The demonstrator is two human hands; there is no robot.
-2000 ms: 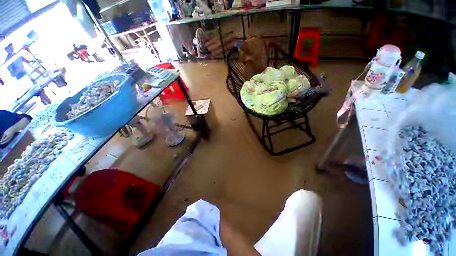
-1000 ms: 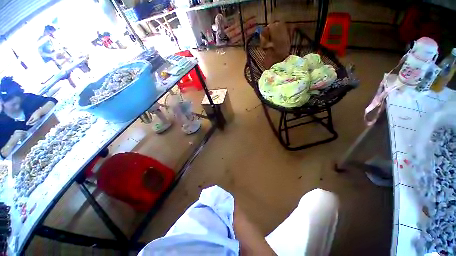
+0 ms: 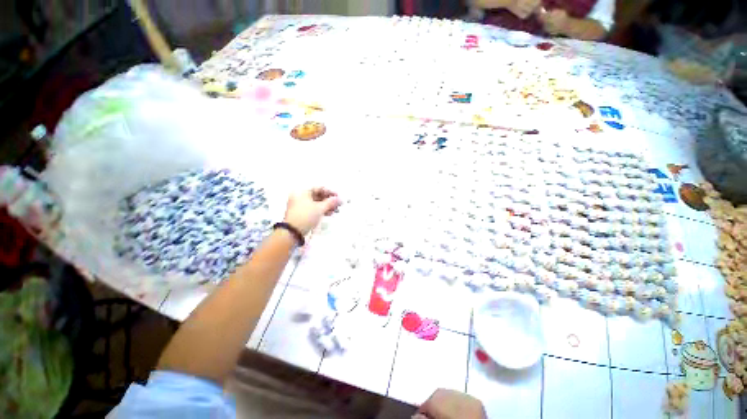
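Note:
My left hand [image 3: 310, 211] is over the white gridded table, right of a heap of blue-grey parts [image 3: 196, 225] that lies at the mouth of a clear plastic bag [image 3: 123, 123]. Its fingers are bent together; whether they hold a part cannot be told. My right hand [image 3: 450, 404] is at the bottom edge, mostly cut off, its fingers hidden. A white bowl [image 3: 508, 331] stands near the front edge. Close rows of small pieces [image 3: 606, 229] cover the middle and right. A few grey parts [image 3: 328, 337] lie near the front edge.
Peach-orange parts [image 3: 731, 245] lie at the right edge, with a dark grey basin [image 3: 729, 147] behind them. A thin strip [image 3: 491, 127] crosses the table beyond the rows. Pale yellowish pieces [image 3: 536, 86] lie farther back. A person's hands [image 3: 532, 11] show at the far side.
The view has swung from the aisle, rocking chair and neighbouring table to the worktable. My left arm is now stretched over it, and part of my right hand shows at the bottom.

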